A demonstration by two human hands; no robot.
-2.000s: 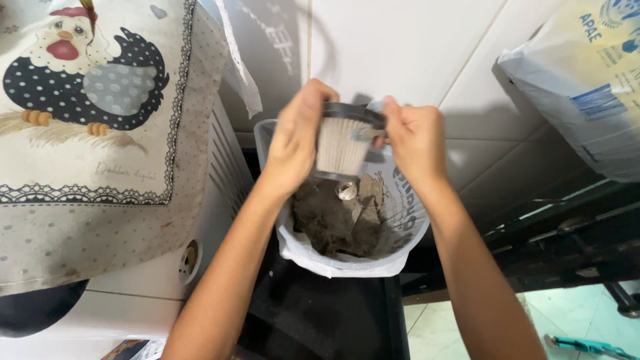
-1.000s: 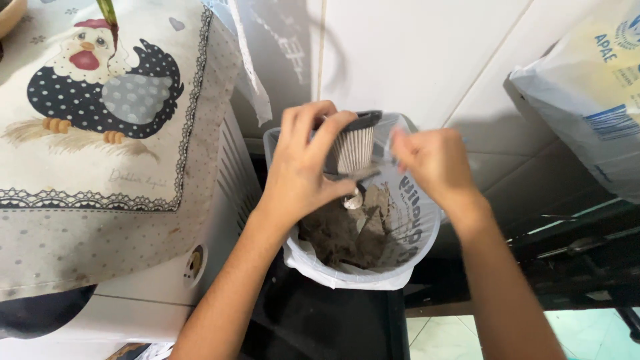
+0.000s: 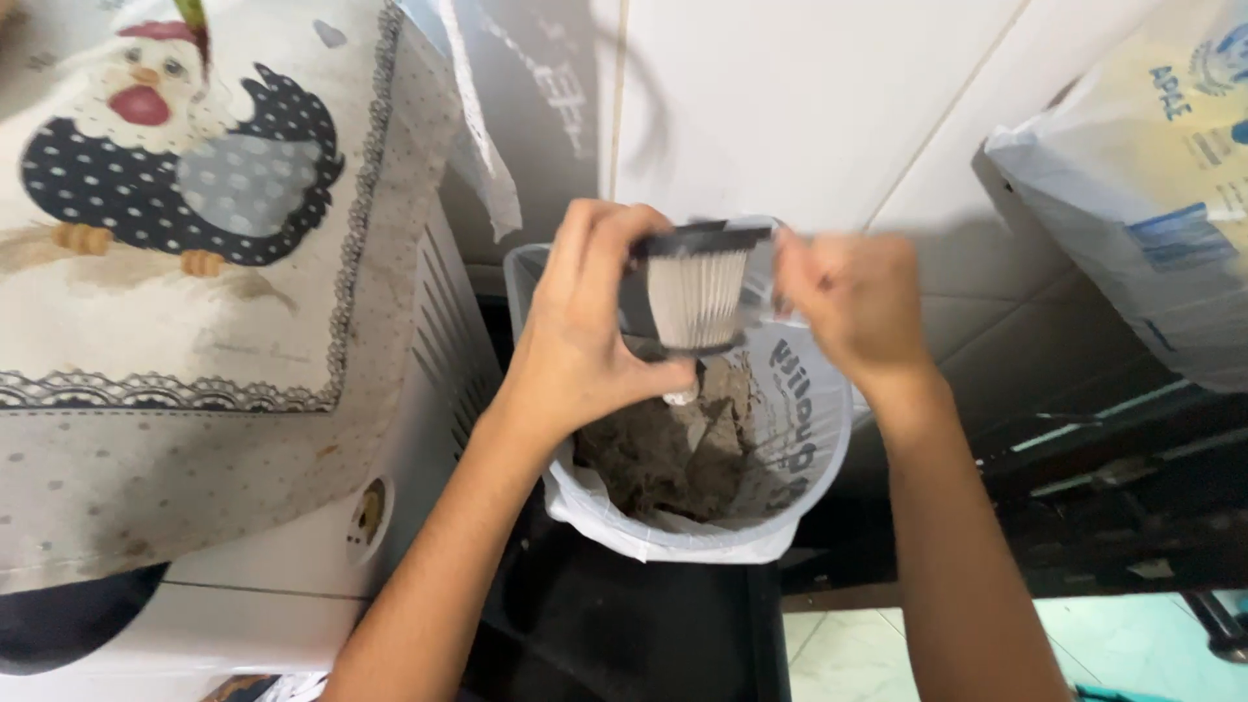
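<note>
A pleated cylindrical filter (image 3: pixel 697 292) with dark end rims is gripped by my left hand (image 3: pixel 585 327), fingers at its upper rim and thumb near its lower end. My right hand (image 3: pixel 858 302), blurred, is beside the filter's right side with its fingers curled; whether it holds something small is unclear. Both hands are over a bin (image 3: pixel 836 453) lined with a white printed plastic bag. Grey-brown dust and debris (image 3: pixel 663 458) lie inside the bin, with a small whitish piece (image 3: pixel 682 395) just under my left thumb.
To the left stands a white appliance (image 3: pixel 273 624) covered by a cloth (image 3: pixel 224 341) with a hen picture. A tiled wall (image 3: pixel 780 117) rises behind the bin. At the right are a printed plastic bag (image 3: pixel 1092 205) and dark metal furniture (image 3: pixel 1102 487). A black surface (image 3: pixel 624 624) lies in front of the bin.
The filter stays over the bin. Two seconds ago both hands were at its rim; now my left hand grips it, while my right hand remains beside it, moving.
</note>
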